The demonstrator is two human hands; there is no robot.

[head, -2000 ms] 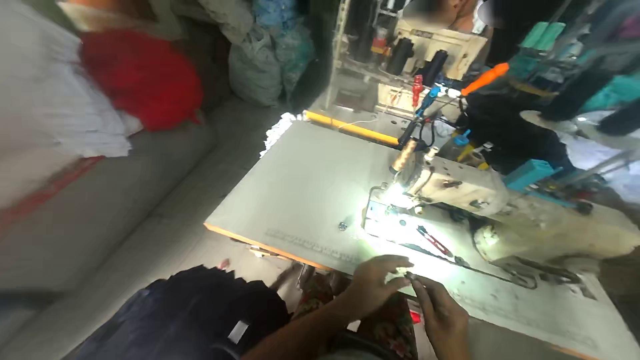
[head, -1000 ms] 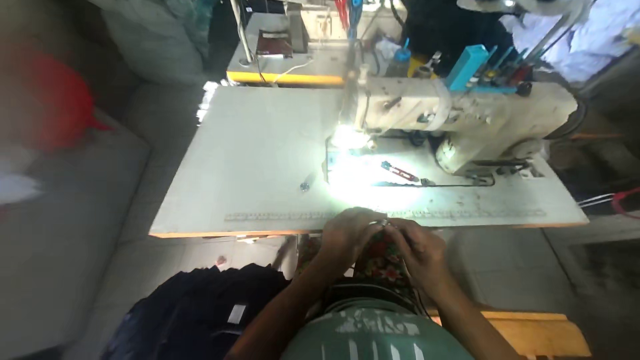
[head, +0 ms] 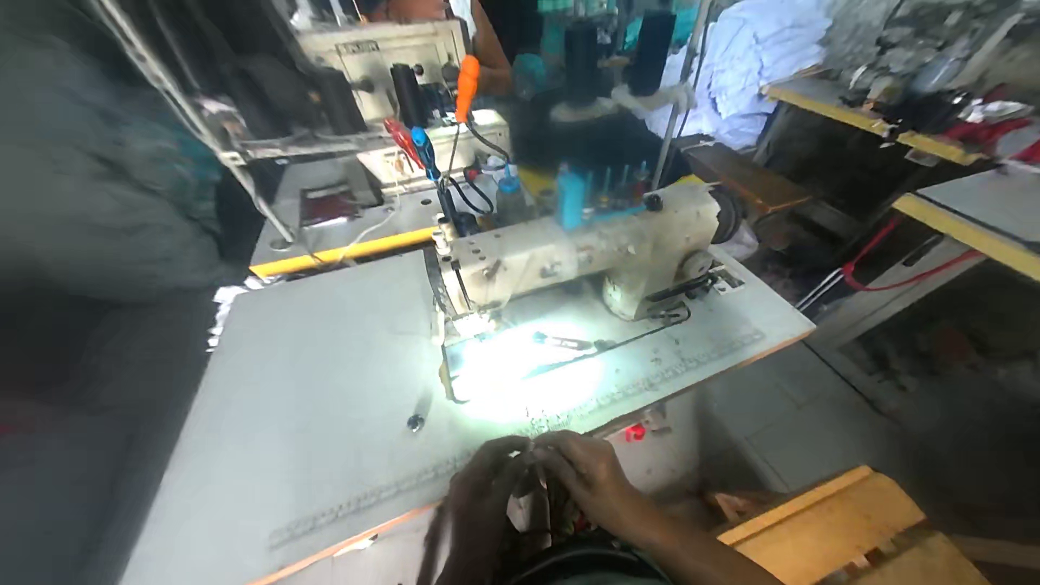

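Observation:
My left hand (head: 487, 487) and my right hand (head: 589, 471) meet at the front edge of the sewing table (head: 317, 357). Their fingertips pinch something small between them, too small and blurred to name. Beyond them stands an industrial sewing machine (head: 552, 252), its lamp glaring on the bed. A pair of thread snips (head: 565, 342) lies on the bed under the machine's arm. A small metal part (head: 416, 422), perhaps a bobbin, rests on the tabletop to the left of the hands.
Behind is a second machine (head: 406, 65) on a yellow-edged table (head: 341, 253), with a person's arm (head: 490, 49) beside it. Orange (head: 467, 85), red and blue-handled tools hang near the machine head. A wooden bench (head: 829, 520) is at lower right. White cloth (head: 751, 65) is piled behind.
The view has swung to the right. My hands stay together at the table's front edge, with fingertips still touching. The snips remain on the machine bed.

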